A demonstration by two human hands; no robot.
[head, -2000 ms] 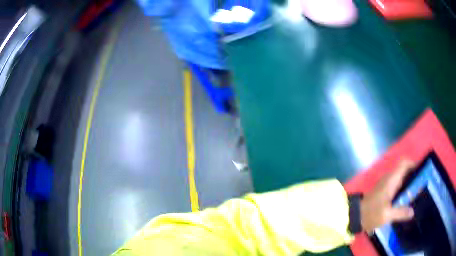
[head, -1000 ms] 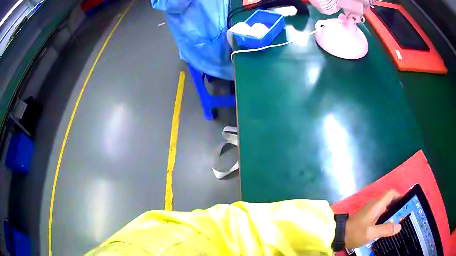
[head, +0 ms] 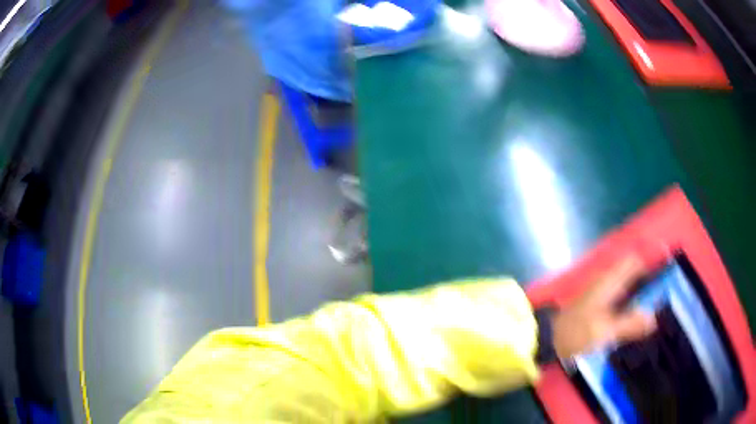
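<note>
A tablet (head: 680,356) with a black border and a lit screen lies at the lower right on a red pad (head: 597,248). Its screen shows a black window over a blue and white background. My left hand (head: 597,319), with a dark band on the wrist and a yellow sleeve, reaches in from the lower left. It lies over the tablet's upper left edge, thumb and fingers apart, the thumb over the screen. The hand is blurred, and whether it touches the tablet does not show. My right hand is out of the picture.
The green bench (head: 439,182) spans the middle. Beyond are a pink round base (head: 537,26), a blue bin (head: 390,25) with white contents, and another red pad (head: 688,70) with a dark slab. A person in blue clothing (head: 298,50) is at the top, beside a grey floor (head: 191,240) with yellow lines.
The camera view has shifted, so the bench, pads and tablet sit higher in the picture than one second ago. My left hand stays at the tablet's upper left edge. The picture is blurrier.
</note>
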